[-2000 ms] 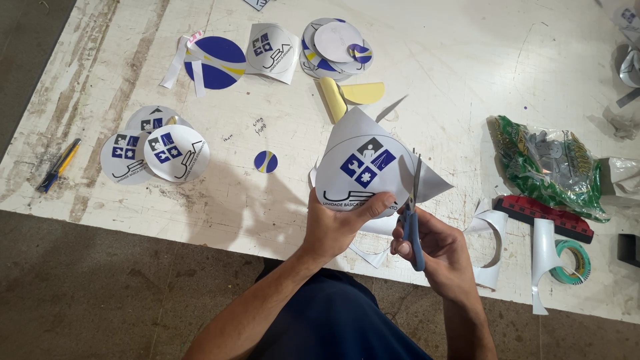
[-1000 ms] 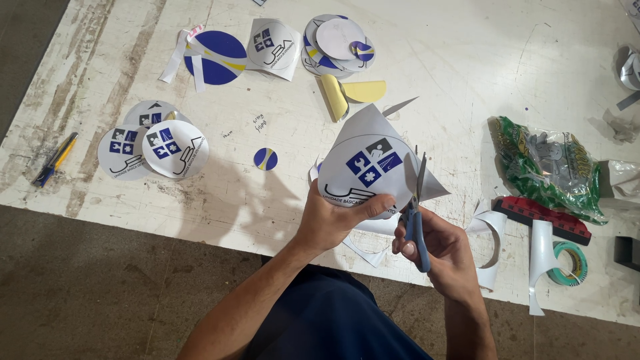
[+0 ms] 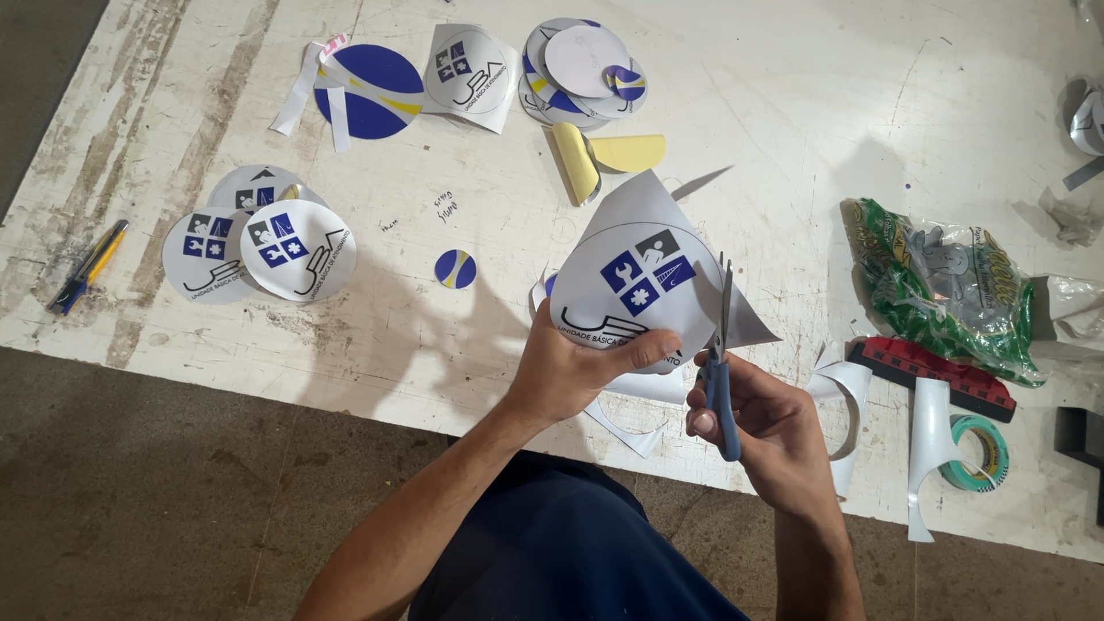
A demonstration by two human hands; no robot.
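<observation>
My left hand [image 3: 573,366] grips a white printed sheet [image 3: 638,259] by its lower left edge, thumb on top. The sheet bears a circle with blue and grey squares and writing; part of its outline is cut, and pointed corners stick out at the top and right. In my right hand [image 3: 768,414] is a pair of scissors [image 3: 726,371] with blue handles, blades pointing up at the circle's right edge. The blades look nearly closed. Below the sheet, a curved white offcut [image 3: 634,435] lies at the table edge.
On the white table [image 3: 483,345] lie round stickers [image 3: 297,250], a utility knife [image 3: 89,267], a small blue disc [image 3: 455,269], a stack of discs [image 3: 586,60] and yellow backing paper [image 3: 630,153]. To the right are a plastic bag [image 3: 949,293], a red-and-black tool [image 3: 931,378] and green tape [image 3: 975,453].
The sheet has turned a little in my left hand, and its right corner sits lower than two seconds ago. The scissor blades have come closer together. Both hands remain in much the same place.
</observation>
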